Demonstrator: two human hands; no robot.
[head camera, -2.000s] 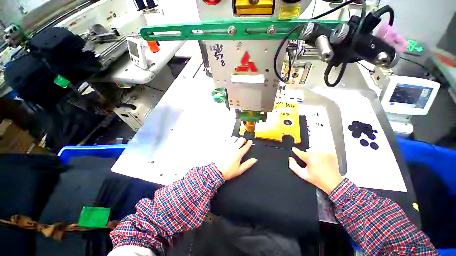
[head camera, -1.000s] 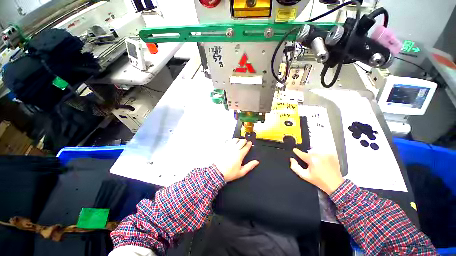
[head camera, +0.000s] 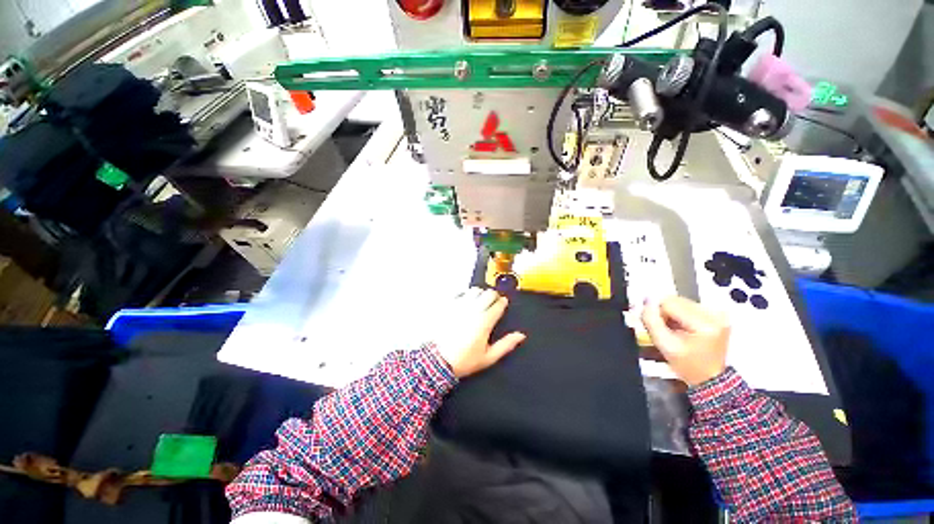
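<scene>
The black fabric panel (head camera: 548, 384) lies in front of the sewing machine head (head camera: 492, 154), its far edge at the yellow clamp plate (head camera: 558, 268). Black round dots show in holes of the plate, one close to the needle area (head camera: 503, 262). My left hand (head camera: 479, 333) lies flat on the panel's left far part, thumb spread. My right hand (head camera: 688, 336) is off the panel, just right of it, with fingers curled and fingertips close together. Whether it holds anything cannot be told.
Loose black dots (head camera: 733, 271) lie on the white sheet (head camera: 778, 338) at right. A control panel (head camera: 822, 194) stands behind them. Blue bins are at right (head camera: 881, 307) and left (head camera: 174, 319). A tied black panel bundle (head camera: 61, 409) is at far left. A green bar (head camera: 410, 68) crosses the head.
My right hand has lifted off the panel's far right corner and moved right, its fingers curling in. My left hand stays on the panel. The whole view has shifted slightly.
</scene>
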